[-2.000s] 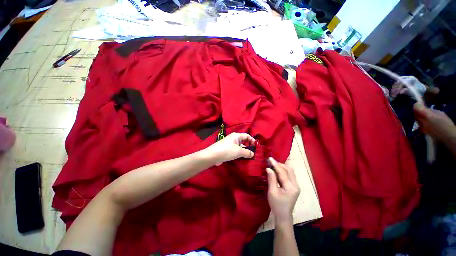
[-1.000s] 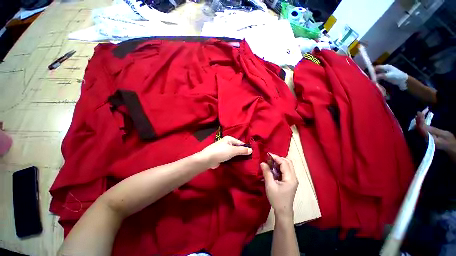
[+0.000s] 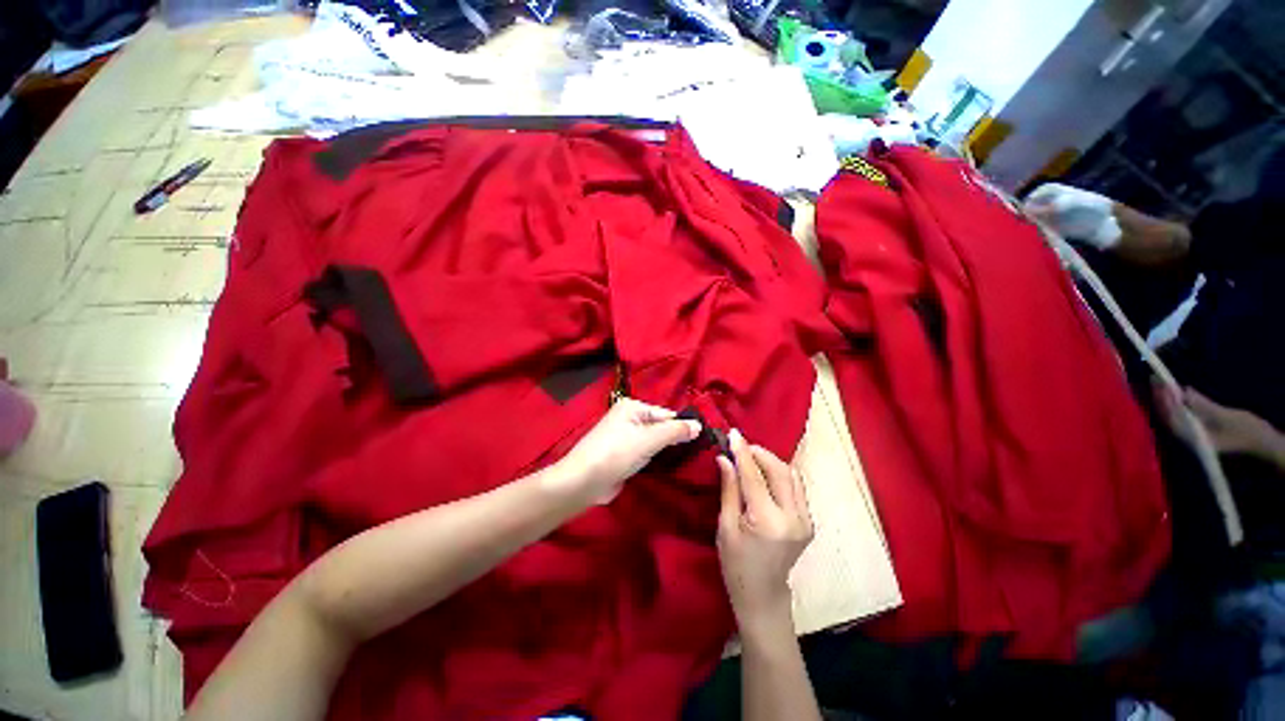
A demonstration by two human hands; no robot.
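A red garment lies spread over the pale table, with a dark cuff on its folded sleeve and dark edging along its far side. My left hand pinches a dark edge of the garment near its right part. A bit of yellow-black patterned trim shows just beyond that hand. My right hand is close to the right of it, fingertips together at the same dark edge. A small dark tool seems to be in the right fingers, mostly hidden.
A second red garment lies at the right. A black phone, a slim dark tool and part of a pink object are at the left. White sheets lie at the far edge. Another person's hands hold a pale strip at right.
My right hand has moved left and closed in beside my left hand at the dark edge. The tool, visible in it a second ago, is now mostly hidden. The other person's pale strip has shifted.
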